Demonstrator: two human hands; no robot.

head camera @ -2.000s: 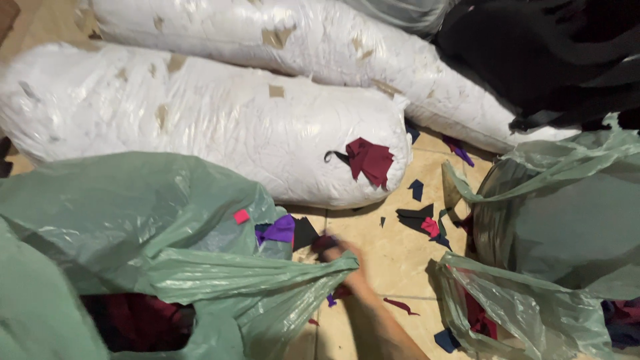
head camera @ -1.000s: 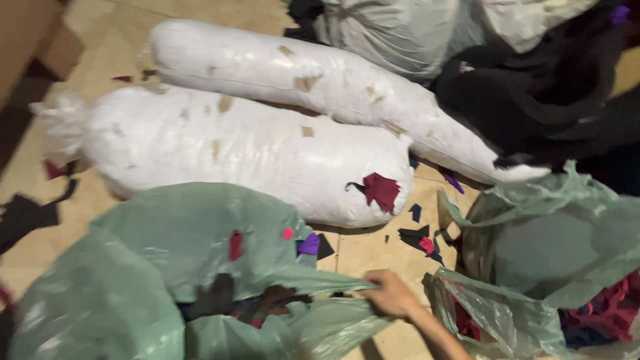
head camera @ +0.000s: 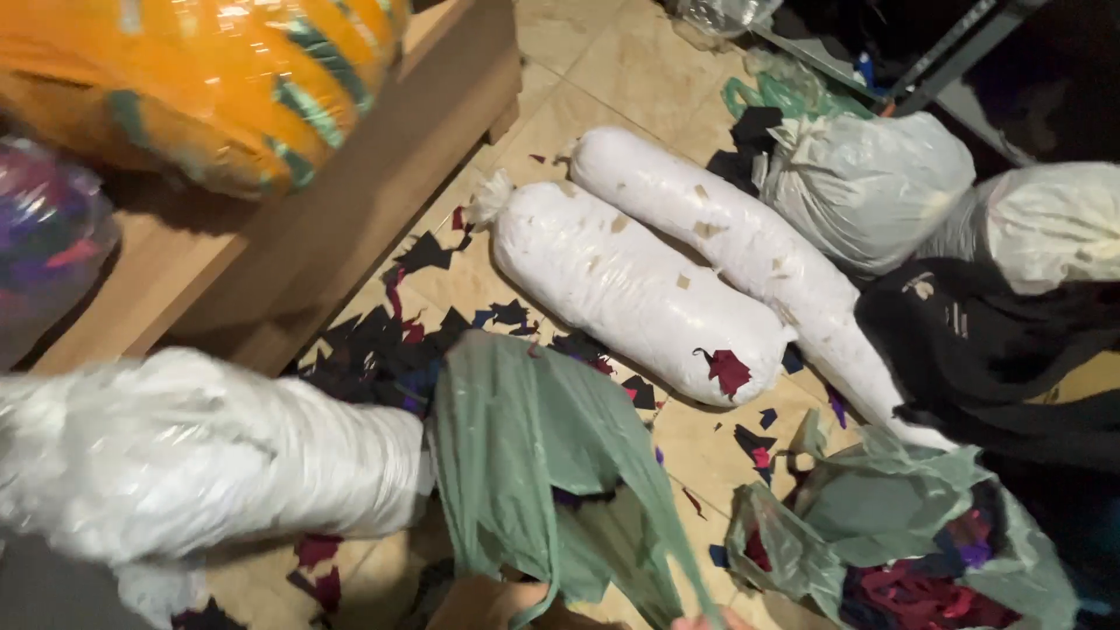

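A green plastic bag (head camera: 516, 420) hangs from my two hands at the bottom of the view, its handles pulled upright and its mouth partly open, with dark cloth pieces just visible inside. My left hand (head camera: 516, 604) grips the left handle, partly cut off by the lower edge. My right hand (head camera: 713, 619) holds the right handle; only its fingers show. At the lower right stands another green plastic bag (head camera: 884, 516), open, with dark red and purple fabric scraps (head camera: 927, 591) in it.
Two long white stuffed sacks (head camera: 639, 289) lie on the tiled floor beyond the bag. Fabric scraps (head camera: 376, 350) litter the floor. A white wrapped bundle (head camera: 262, 455) is at left, near a wooden platform (head camera: 376, 184) bearing an orange-wrapped bundle (head camera: 201, 79). Tied whitish bags (head camera: 875, 184) and black cloth (head camera: 945, 341) lie right.
The green bag, spread wide and low one second ago, is now gathered up by its handles. Both hands are now at the bag; one hand showed before. The view has swung left.
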